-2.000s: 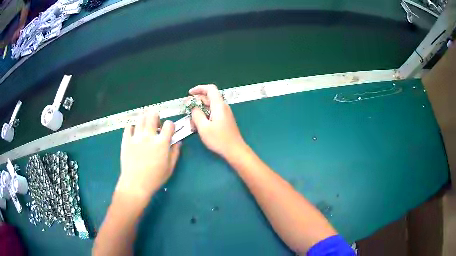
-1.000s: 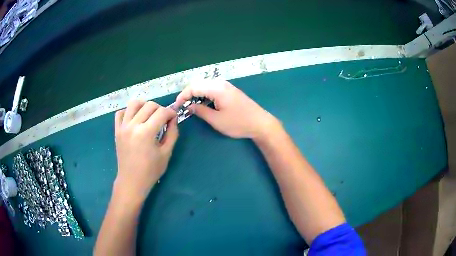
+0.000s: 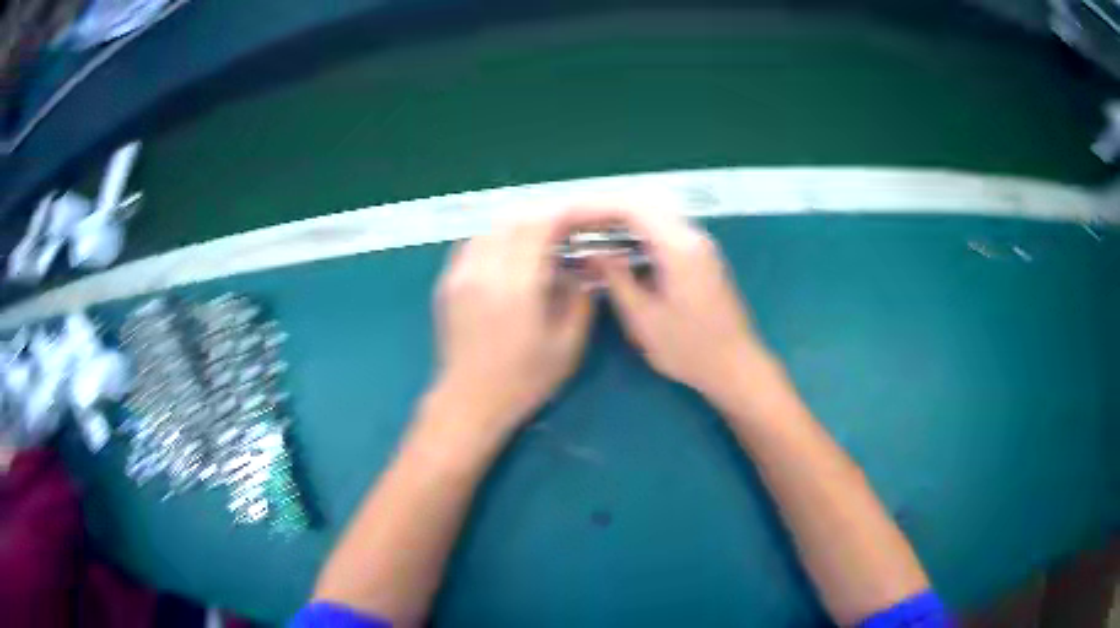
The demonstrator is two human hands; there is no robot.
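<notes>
The frame is blurred. My left hand [image 3: 510, 319] and my right hand [image 3: 682, 294] meet near the rail at the bench's far edge. Between their fingertips they grip a small silvery piece, which looks like a board strip [image 3: 602, 245]. Most of it is hidden by the fingers, and no fan body can be made out in the hands. A stack of board strips [image 3: 209, 393] lies on the bench to the left of my left hand, with a green end toward me.
White fan bodies [image 3: 62, 374] lie piled at the bench's left. More fans [image 3: 98, 233] lie on the conveyor belt [image 3: 491, 123], beyond the pale rail [image 3: 369, 231]. A dark red sleeve [image 3: 43, 528] is at the lower left. Clear thin scraps lie at the right.
The view has swung left, so the stack and fans show further right. My hands have come together around the silvery piece. The white handle seen between them two seconds ago no longer shows.
</notes>
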